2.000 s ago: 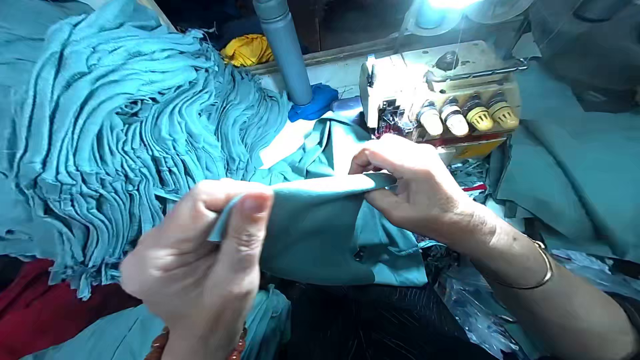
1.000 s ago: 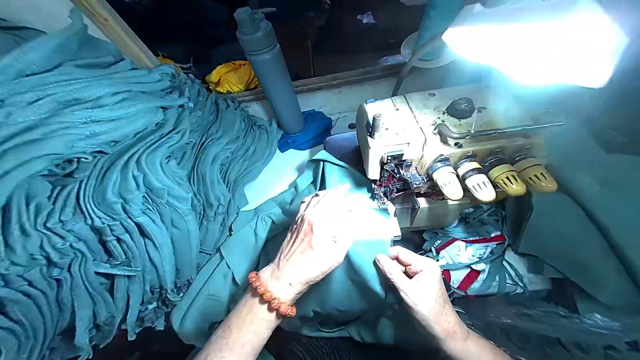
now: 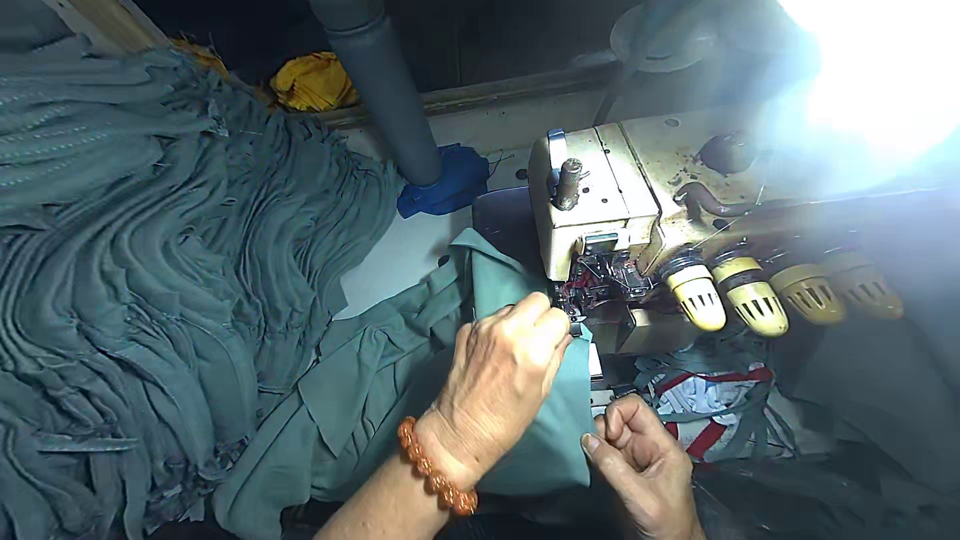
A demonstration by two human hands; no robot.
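Observation:
A green fabric piece [image 3: 555,420] lies with its edge at the presser foot and needle area of an overlock sewing machine [image 3: 600,195]. My left hand [image 3: 502,375], with an orange beaded bracelet at the wrist, rests on the fabric close beside the presser foot, its fingers curled down; their tips are hidden. My right hand [image 3: 637,457] is lower right, thumb and index finger pinching the fabric's right edge. More of the same fabric spreads in folds to the left beneath my left forearm.
A large stack of green cut fabric [image 3: 172,262] fills the left. A grey tube [image 3: 390,90] stands behind, with blue cloth [image 3: 450,180] at its base. Yellow tension knobs [image 3: 694,292] line the machine's front. Fabric strips and a red-and-white bundle [image 3: 705,405] lie below. Yellow cloth [image 3: 315,81] is at the back.
Two seconds ago both hands held the fabric raised in front of the machine; it then came down to the presser foot. Since one second ago, both hands remain near the machine and the view is closer.

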